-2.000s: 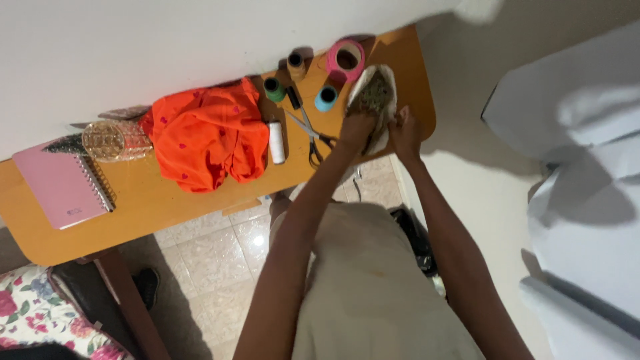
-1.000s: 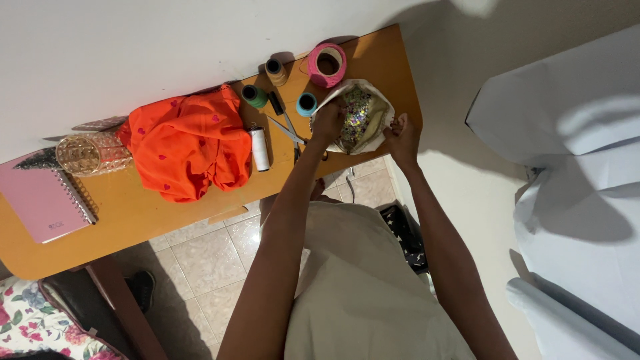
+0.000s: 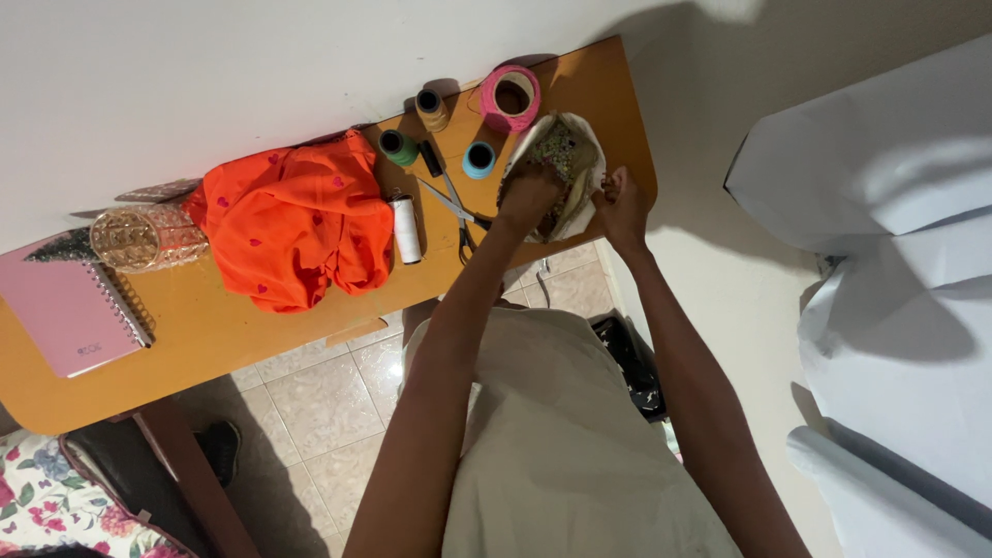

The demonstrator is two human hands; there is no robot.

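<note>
A white cloth pouch (image 3: 595, 159) lies open near the right end of the wooden table, with a mass of small multicoloured beads or sequins (image 3: 554, 147) inside. My left hand (image 3: 533, 194) reaches into the pouch, its fingers hidden, so its grip cannot be made out. At the pouch's right edge, my right hand (image 3: 622, 205) is closed on the rim. Left of the pouch lie black-handled scissors (image 3: 457, 208), partly spread, and a blue thread cone (image 3: 479, 160). Above it stands a pink yarn roll (image 3: 510, 98).
On the table (image 3: 201, 341) are a green thread cone (image 3: 398, 147), a tan cone (image 3: 432, 110), a white thread spool (image 3: 405, 229), orange cloth (image 3: 294, 225), a woven-looking clear container (image 3: 147, 238) and a pink spiral notebook (image 3: 70, 310). A wall runs behind the table.
My left hand has moved from the pouch's left side to its lower inside, covering part of the contents. My right hand stays at the right edge.
</note>
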